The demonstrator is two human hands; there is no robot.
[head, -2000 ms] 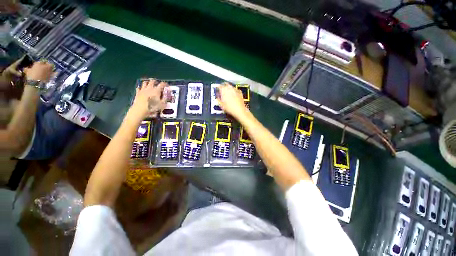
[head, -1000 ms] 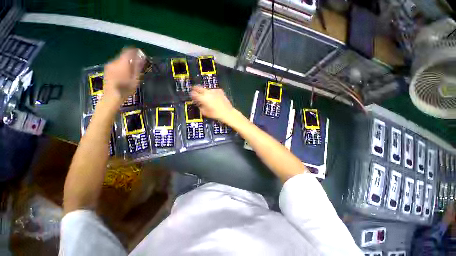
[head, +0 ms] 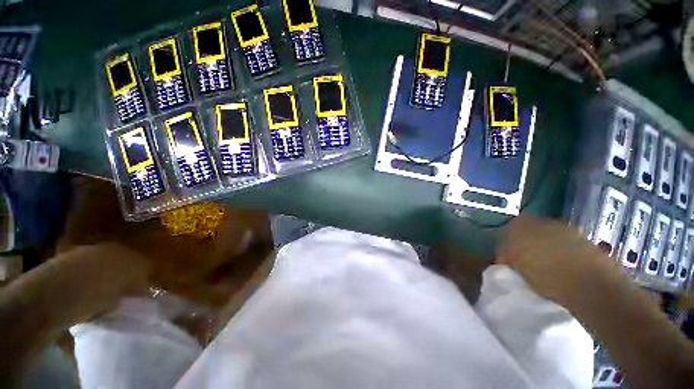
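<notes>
A clear plastic blister tray (head: 262, 180) lies tilted on the green bench, with two rows of dark keypad handsets in its pockets. Each handset, such as the one at the front right (head: 332, 112), shows a yellow frame around its screen and its keys face up. Light glares on screens at the tray's left. My two bare forearms are blurred at the lower left and lower right and run out of the picture. Neither my left hand nor my right hand can be seen. Nothing visible touches the tray.
Right of the tray, two yellow-framed handsets (head: 503, 121) lie on blue white-edged boards (head: 485, 199) with thin wires. Stacked trays of white pieces (head: 610, 220) stand far right. A yellow heap (head: 193, 219) lies in the brown carton (head: 144, 228) below. Small black frames (head: 53, 106) lie left.
Both hands have left the tray and the picture, and the forearms now angle outwards. All handsets in the tray are uncovered and face up. The view has shifted, so the tray appears higher.
</notes>
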